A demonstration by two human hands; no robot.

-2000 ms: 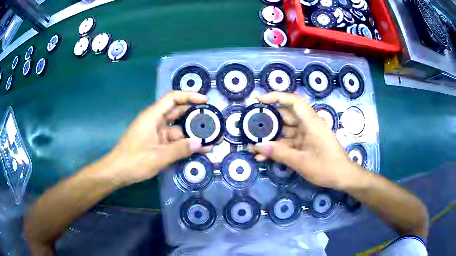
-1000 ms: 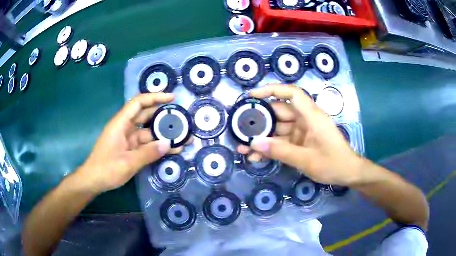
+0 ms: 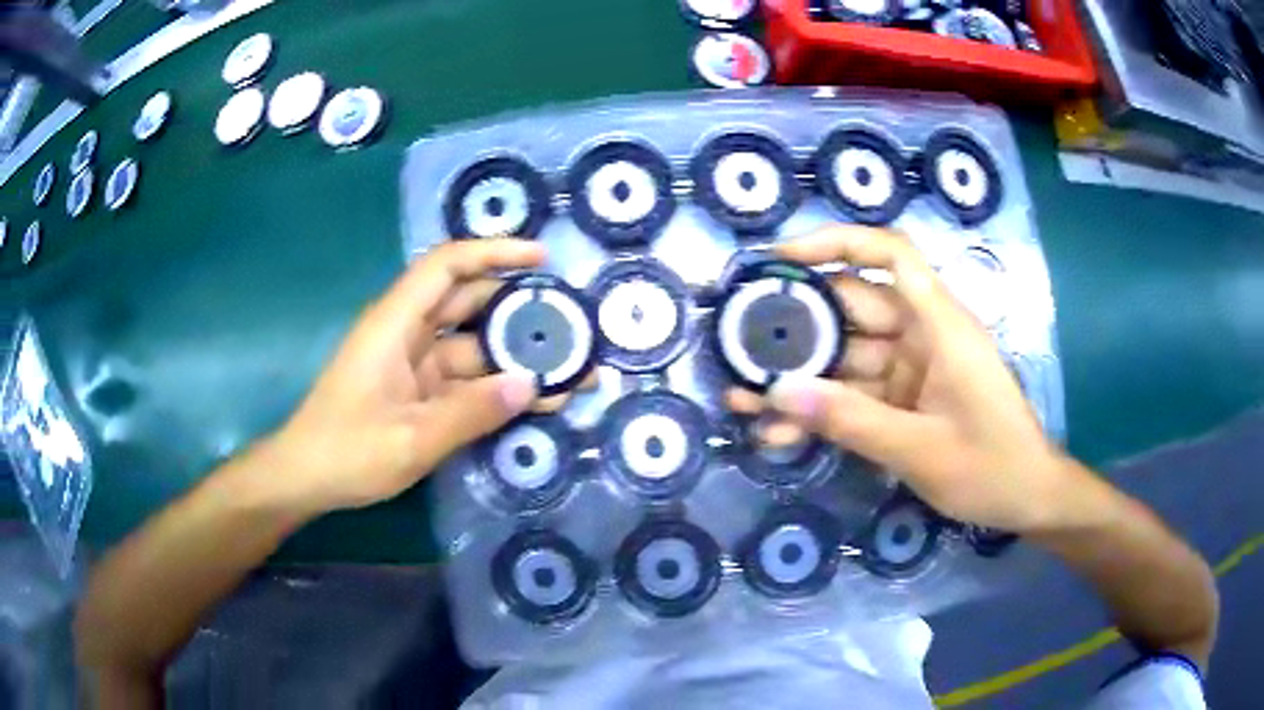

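Note:
My left hand (image 3: 402, 375) holds a black-rimmed speaker driver (image 3: 539, 336) by its edge, with a pale ring and grey-green centre. My right hand (image 3: 922, 375) holds another driver (image 3: 779, 333) with a pale ring and brownish-grey centre. Both are held flat-face up above the clear blister tray (image 3: 555, 128). Between them a driver with a white centre (image 3: 638, 316) sits in a pocket. Many pockets hold drivers, in rows. A bright pocket (image 3: 979, 286) at the right shows no black rim. My right hand hides some pockets.
A red bin (image 3: 929, 58) of discs stands at the upper right, with red-marked discs (image 3: 731, 60) beside it. Loose discs (image 3: 297, 101) lie on the green surface at upper left. A small clear tray (image 3: 49, 437) is at far left. A metal-cased unit (image 3: 1178, 104) stands at far right.
Both hands still hold their drivers, now farther apart than two seconds ago. The view shifted left-to-right and back between frames. The right-hand driver has moved right relative to the tray.

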